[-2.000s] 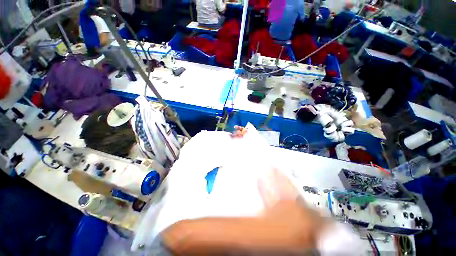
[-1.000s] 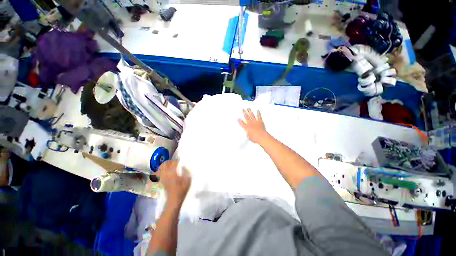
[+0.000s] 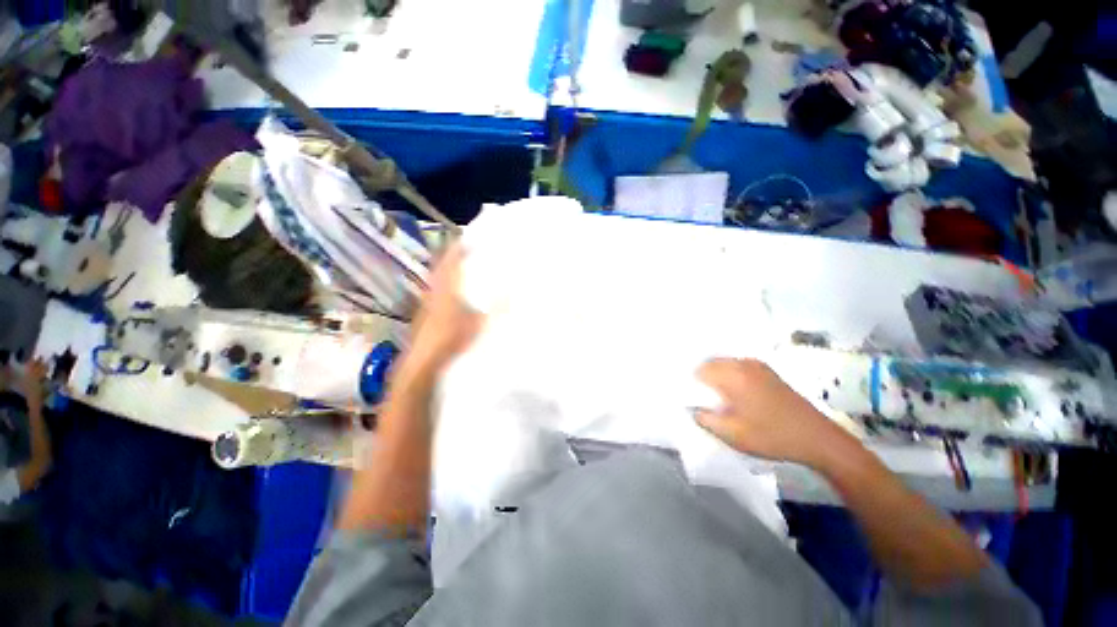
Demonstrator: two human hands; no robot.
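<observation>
White cloth [image 3: 527, 367] lies bunched and overexposed on the white table in front of me. Its near part hangs over the front edge, and its outline merges with the tabletop. My left hand [image 3: 448, 306] is at the cloth's far left side, blurred; its fingertips are hidden, so I cannot tell whether it grips. My right hand [image 3: 750, 409] is at the near right of the cloth with curled fingers closed on it, and cloth hangs below the fingers.
A sewing machine with a blue handwheel [image 3: 377, 371] stands left, near a striped cloth bundle [image 3: 337, 227]. Another machine [image 3: 980, 392] and a grey parts tray [image 3: 980, 321] are right. A paper sheet [image 3: 670, 196] is at the rear edge. Another person's arm [image 3: 33, 423] shows far left.
My left hand has moved away from me along the cloth's left side. My right hand has come back from the far part to the near right, its spread fingers now curled on cloth.
</observation>
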